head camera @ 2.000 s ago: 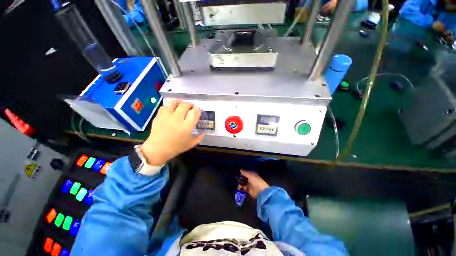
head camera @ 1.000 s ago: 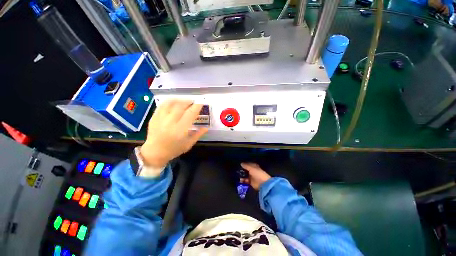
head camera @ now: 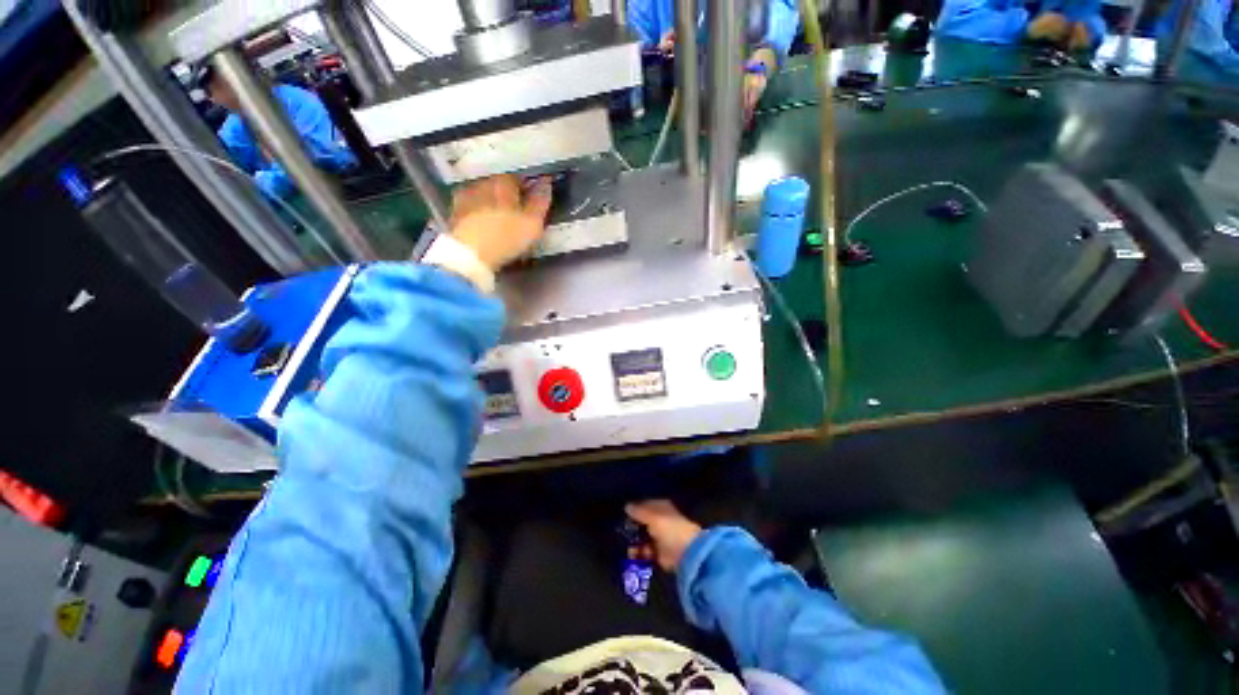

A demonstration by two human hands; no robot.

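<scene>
My left hand (head camera: 500, 220) reaches into the silver-white press, between the raised upper platen (head camera: 523, 143) and the press fixture (head camera: 584, 234). Its fingertips are at a small dark object (head camera: 554, 182) over the fixture; I cannot tell whether they grip it. My right hand (head camera: 662, 532) is low over my lap, with its fingers closed on a small dark watch. A blue-purple glowing watch (head camera: 636, 581) shows just below those fingers. The press's white front panel (head camera: 679, 410) has a red button (head camera: 560, 391) and a green button (head camera: 719, 363).
The blue tester (head camera: 252, 367) with a clear cylinder stands left of the press, partly behind my left sleeve. A blue cylinder (head camera: 781, 228) and a hanging yellowish hose (head camera: 830, 245) are right of it. Grey mould blocks (head camera: 1053, 258) stand farther right. Workers in blue smocks sit behind.
My left hand has moved from the left end of the front panel up into the press. The view has shifted, showing more of the right bench. My right hand stays low over my lap.
</scene>
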